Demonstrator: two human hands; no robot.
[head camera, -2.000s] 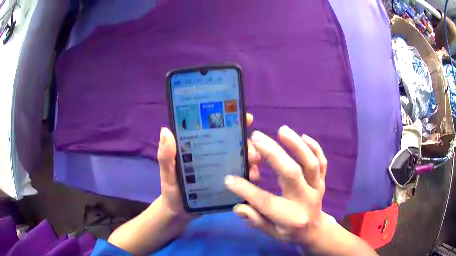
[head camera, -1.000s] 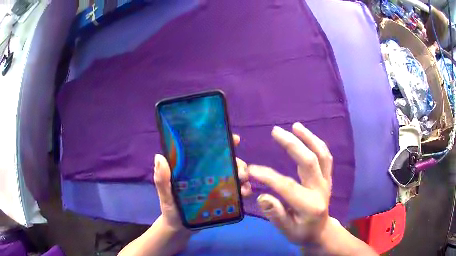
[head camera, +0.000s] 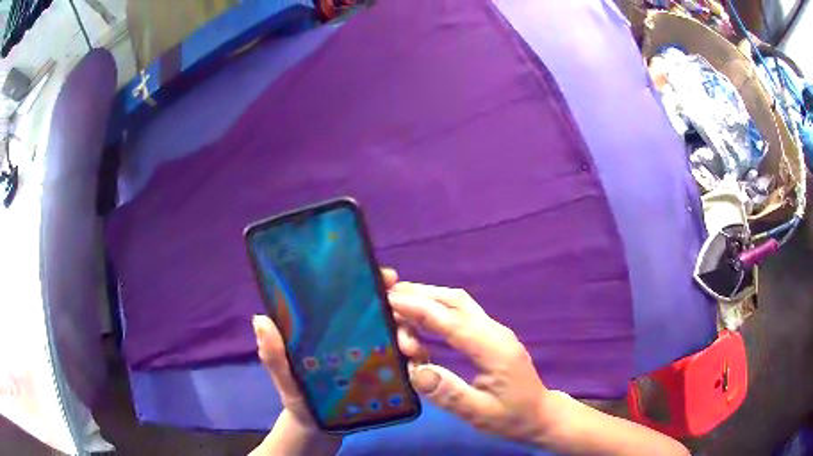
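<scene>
A black smartphone with a lit home screen is upright in front of me, tilted slightly left. My left hand holds it from behind, thumb on its left edge and fingertips showing at its right edge. My right hand is beside the phone's right edge, fingers bent and thumb near its lower right side; whether it touches the phone is unclear. A dark purple garment lies spread on the blue-violet ironing table cover, under and beyond the phone.
A steam iron with a magenta handle rests at the table's right edge. Behind it is a cardboard box of plastic wrap. A red stool is at the lower right. A padded greyish-purple board stands left; a blue box is at the far edge.
The phone has moved lower and left, and its screen went from a page of pictures to the home screen. My right hand's fingers have drawn together and come closer to the phone's edge.
</scene>
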